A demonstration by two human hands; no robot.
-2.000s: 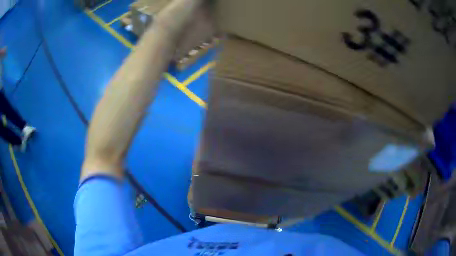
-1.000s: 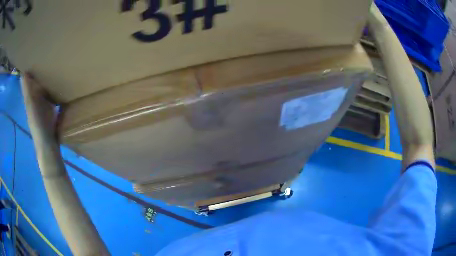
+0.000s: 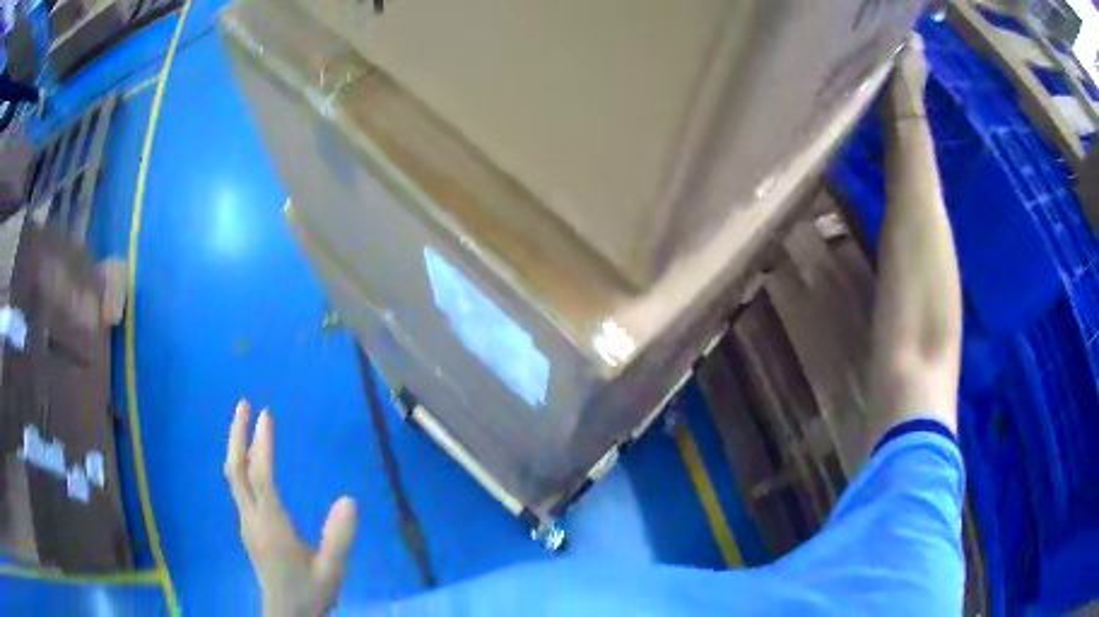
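Observation:
A big brown carton (image 3: 554, 133) fills the upper middle of the view, turned with one corner towards me. A white label (image 3: 486, 325) is on the side of the carton part below it, and shiny tape runs along the edges. The low trolley (image 3: 464, 456) shows under the cartons, with a castor at its near corner. My left hand (image 3: 283, 518) is off the carton at the lower left, fingers apart and empty. My right hand (image 3: 910, 78) is at the carton's far right edge; its fingers are small and blurred, so its grip cannot be told.
Wooden pallets (image 3: 789, 362) stand close on the right, beside blue plastic pallets (image 3: 1024, 277). Brown cartons with white labels (image 3: 66, 398) are at the left behind a yellow floor line (image 3: 136, 313). Another pallet (image 3: 78, 163) lies at the upper left.
The carton and trolley appear turned, a corner now facing me instead of a side. My left hand has come off the carton and is lower. The pallets on the right look nearer.

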